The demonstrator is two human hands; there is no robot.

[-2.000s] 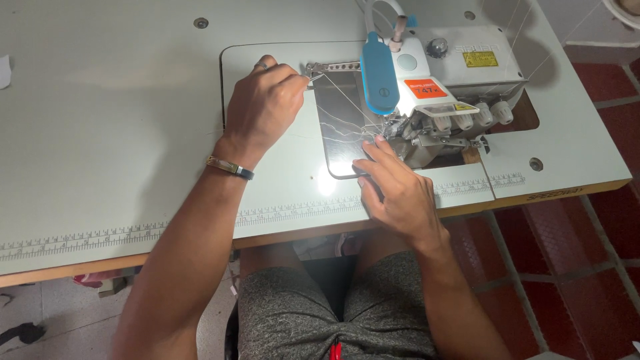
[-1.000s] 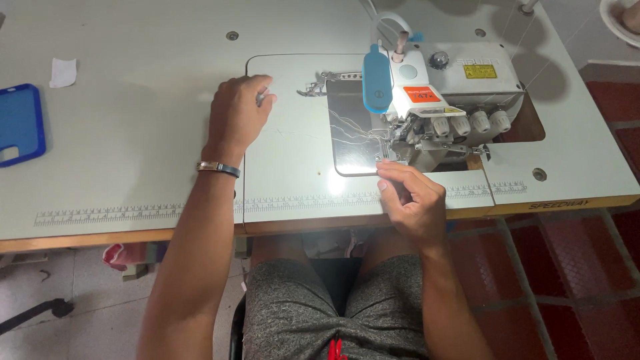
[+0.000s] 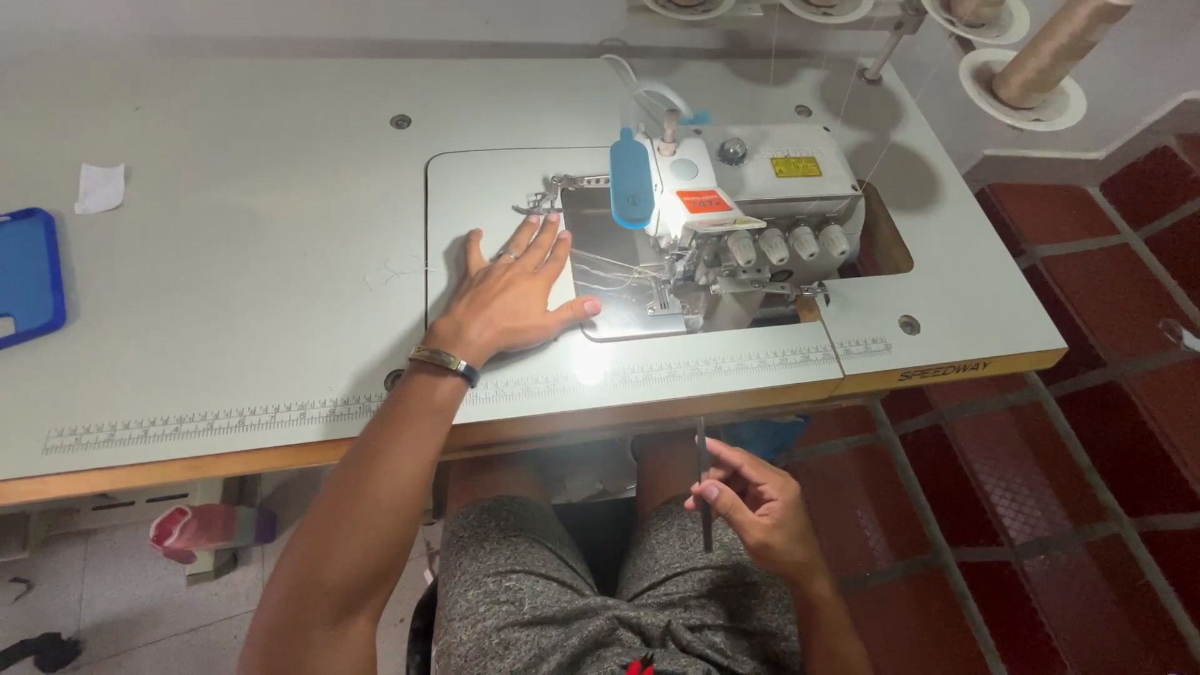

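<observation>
An overlock sewing machine is set into a white sewing table. My left hand lies palm down with fingers spread, left of the machine's metal bed plate; its fingertips touch or nearly touch the swung-out presser foot arm. Loose light threads run from the needle area toward this hand. Below the table's front edge, over my lap, my right hand holds a slim dark tool, probably tweezers, upright between thumb and fingers.
A blue phone case and a white scrap lie at the table's left. Thread cones stand on holders at the back right. A printed ruler runs along the front edge. A blue flap hangs on the machine's head.
My right hand has moved from the needle area down below the table edge and now shows a slim dark tool. My left hand, earlier with fingers curled, now lies spread beside the bed plate.
</observation>
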